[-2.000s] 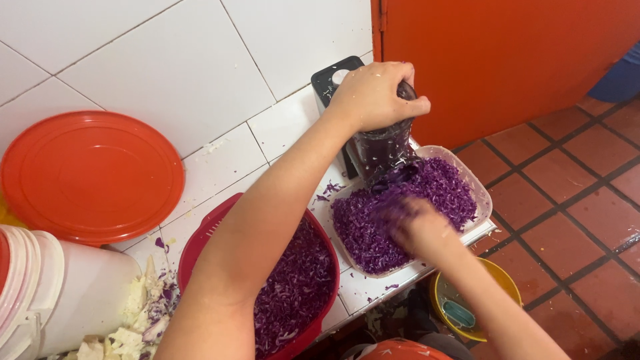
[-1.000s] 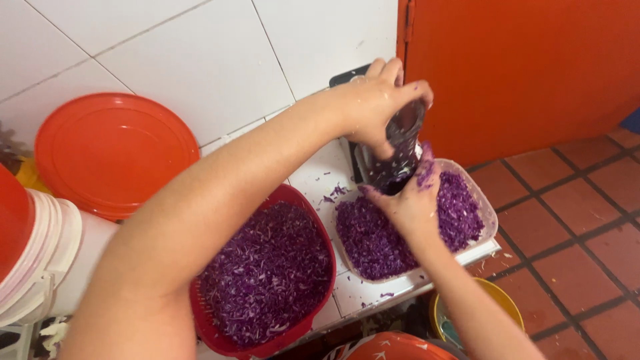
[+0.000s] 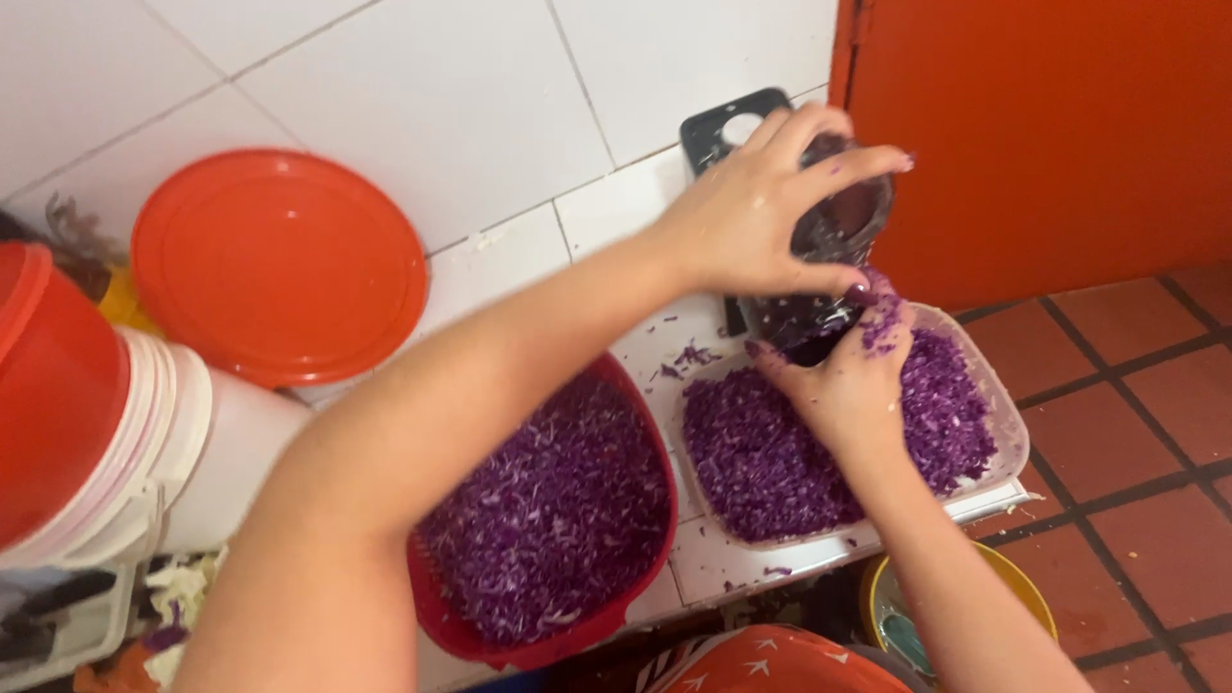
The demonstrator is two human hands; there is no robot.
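Fingers spread, my left hand [image 3: 770, 212] rests on the upper part of a dark food-processor attachment [image 3: 847, 221], whose make-up is partly hidden. Below it, my right hand [image 3: 852, 371], stained with purple bits, holds the attachment's lower front edge between thumb and fingers. Both hands are above a clear plastic tub [image 3: 1006, 423] filled with shredded purple cabbage [image 3: 760, 462]. Behind the attachment stands a dark appliance base [image 3: 731, 125] with a light round knob. A red plastic basket [image 3: 669, 481], also full of shredded purple cabbage [image 3: 558, 510], stands left of the tub.
A round orange-red lid [image 3: 279, 265] leans near the tiled wall. White buckets [image 3: 221, 452] and pale cabbage scraps [image 3: 183, 592] are at the left. Below the white tiled counter [image 3: 616, 231] is a yellow-rimmed bucket [image 3: 1020, 577]. An orange door [image 3: 1039, 135] stands at the right.
My right hand was in the tub's shredded cabbage two seconds ago; it has moved up to the attachment's lower edge. My left hand has stayed at the attachment, its fingers now spread wider.
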